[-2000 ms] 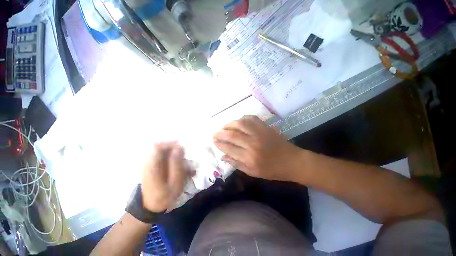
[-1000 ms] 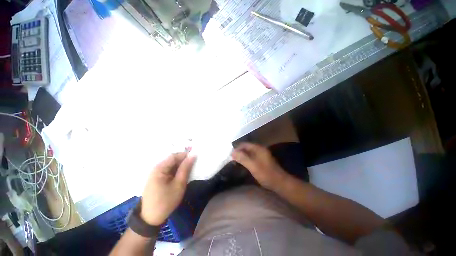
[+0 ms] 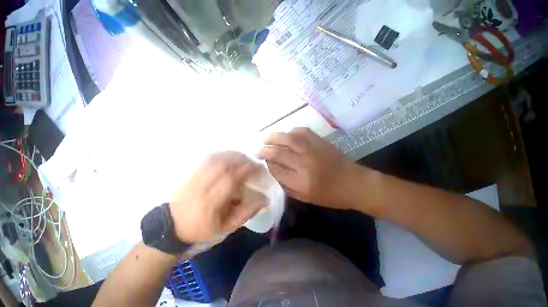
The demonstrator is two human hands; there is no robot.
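Note:
A thin white fabric piece (image 3: 264,207) hangs over the table's front edge between my hands, partly folded. My left hand (image 3: 216,195) is shut on the fabric, slightly blurred, with a dark watch on the wrist. My right hand (image 3: 309,168) pinches the fabric's upper right part, beside my left fingers. The rest of the cloth on the table is washed out by the lamp. The sewing machine head (image 3: 198,30) stands above the hands, and its needle area is lost in glare.
A pen (image 3: 357,46), a small black square (image 3: 386,36) and written sheets (image 3: 300,42) lie right of the machine. Scissors (image 3: 490,54) lie far right. A measuring tape (image 3: 414,108) runs along the edge. A calculator (image 3: 27,63), white cables (image 3: 39,222) and a blue basket (image 3: 189,280) are left.
Both hands have moved up toward the machine and come close together with the fabric. The cloth is now bunched between them instead of stretched out low. The view has shifted slightly.

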